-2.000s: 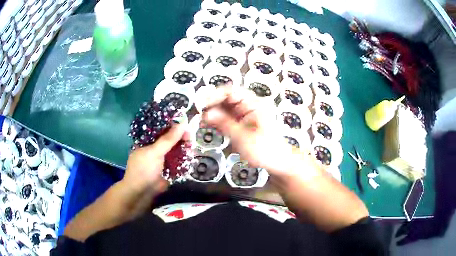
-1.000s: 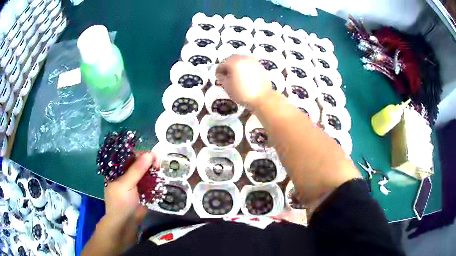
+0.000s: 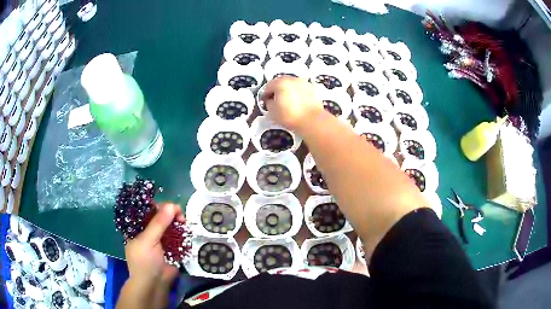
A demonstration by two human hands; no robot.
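Note:
My left hand (image 3: pixel 151 247) is closed around a bundle of microphone leads (image 3: pixel 134 211), with dark bead-like heads at the upper left, red wires in the middle and whitish ends at the lower right. My right hand (image 3: pixel 290 101) reaches over the rows of white camera housings (image 3: pixel 273 172), its fingertips at one housing in the second column from the left. The fingertips are close together, but whether they hold a small part cannot be told. Each housing has a dark oval with a ring of pale dots. My right forearm hides some housings.
A green and clear bottle (image 3: pixel 124 114) stands left beside a clear plastic bag (image 3: pixel 72 157). Stacked housings (image 3: pixel 30 78) and a blue bin (image 3: pixel 110 280) are left. At right are a wire heap (image 3: pixel 492 60), yellow bottle (image 3: pixel 478 142), small box (image 3: pixel 504 172), pliers (image 3: pixel 461 211) and white scraps (image 3: pixel 478 224).
Over two seconds my right hand has moved from beside the bundle to the housing rows, staying there since one second ago. My left hand with the bundle has shifted left and down in view.

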